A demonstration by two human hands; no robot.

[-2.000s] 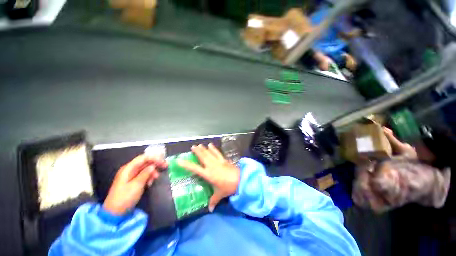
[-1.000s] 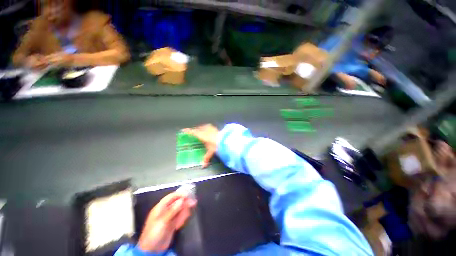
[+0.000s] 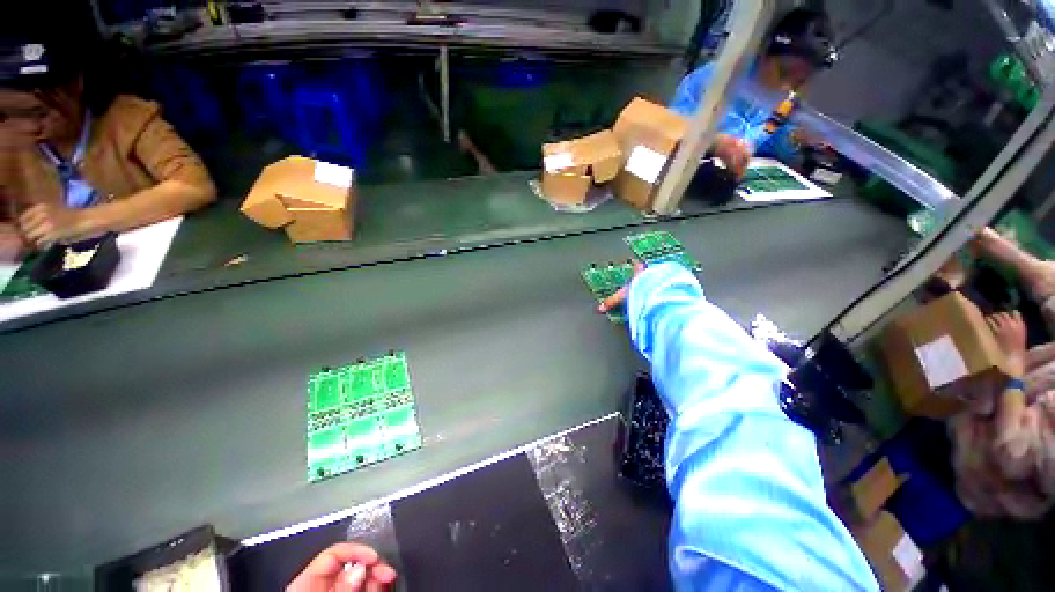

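My right hand [image 3: 621, 297] reaches far across the belt, thumb and a finger around the right end of a green circuit board [image 3: 602, 278]. The blue sleeve hides the rest of the hand. A second green board [image 3: 655, 245] lies just behind it. Another green board [image 3: 362, 416], with small dark bumps along its edges, lies flat on the belt at left centre. My left hand [image 3: 336, 571] is cut off by the bottom edge; its fingertips are pinched on a small white piece [image 3: 356, 570].
Left bin [image 3: 179, 572] with cream-white pieces is at bottom left; right bin [image 3: 643, 434] is partly behind my sleeve. Clear strips [image 3: 563, 491] lie on the black bench. A shiny bag [image 3: 824, 387], a metal post and cardboard boxes [image 3: 943, 353] stand right. Two people sit across the belt.
My right hand let go of the board that it carried from the bench to the belt, then moved right to the farther boards. My left hand sits lower in view.
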